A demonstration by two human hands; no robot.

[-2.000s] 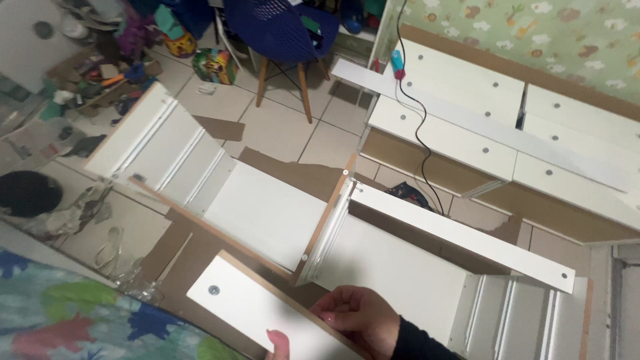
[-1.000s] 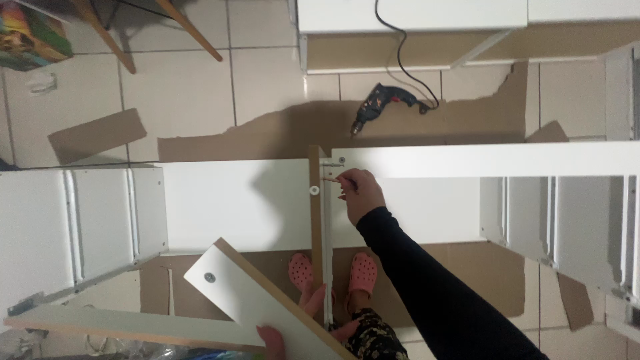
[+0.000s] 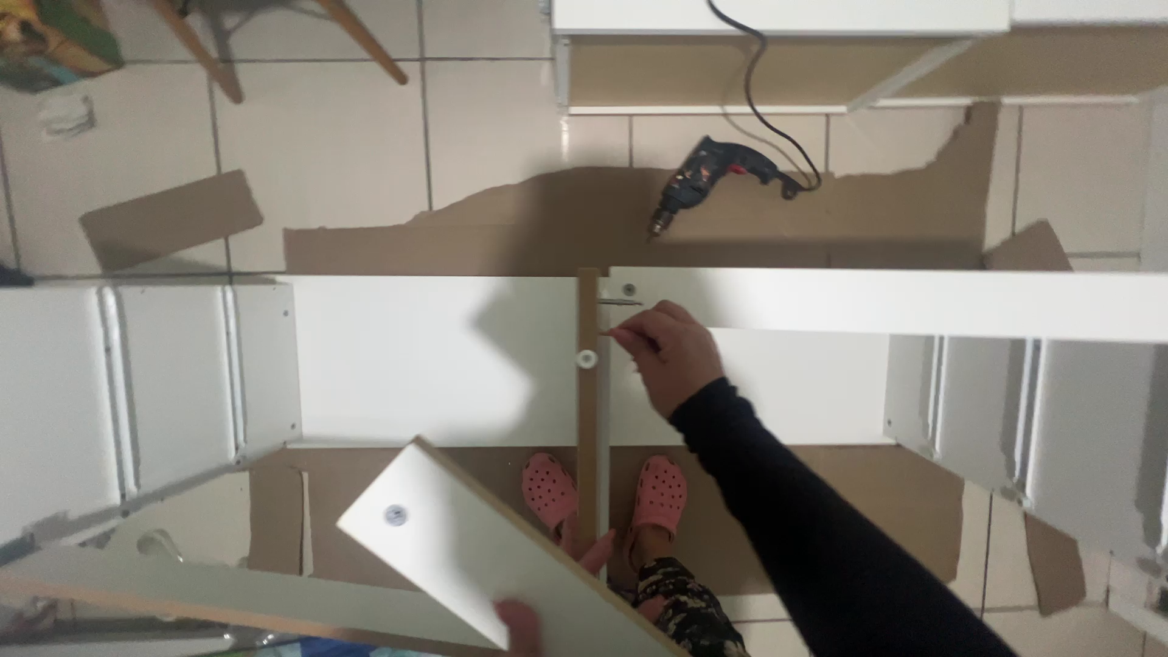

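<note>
My left hand point(image 3: 520, 625), partly hidden, grips a white board point(image 3: 456, 529) with a round metal fitting near its end. My right hand point(image 3: 668, 351) has its fingertips together at the right side of the upright divider panel point(image 3: 589, 411); whether they pinch something small cannot be told. Just above them a thin metal pin or screw point(image 3: 620, 302) points sideways from the divider. A white round fitting point(image 3: 587, 359) sits on the divider's brown edge. To the right runs a long white rail point(image 3: 894, 301) with a round metal fitting near its left end.
A corded power drill point(image 3: 698, 182) lies on cardboard point(image 3: 456, 242) beyond the frame. Side panels with drawer runners point(image 3: 173, 365) stand left and right. White drawer furniture point(image 3: 785, 18) and wooden chair legs point(image 3: 365, 41) are at the top. Feet in pink clogs point(image 3: 662, 493) flank the divider.
My right hand has moved from the white board to the divider since two seconds ago. My left hand still holds the board. The view has swung to look steeply down.
</note>
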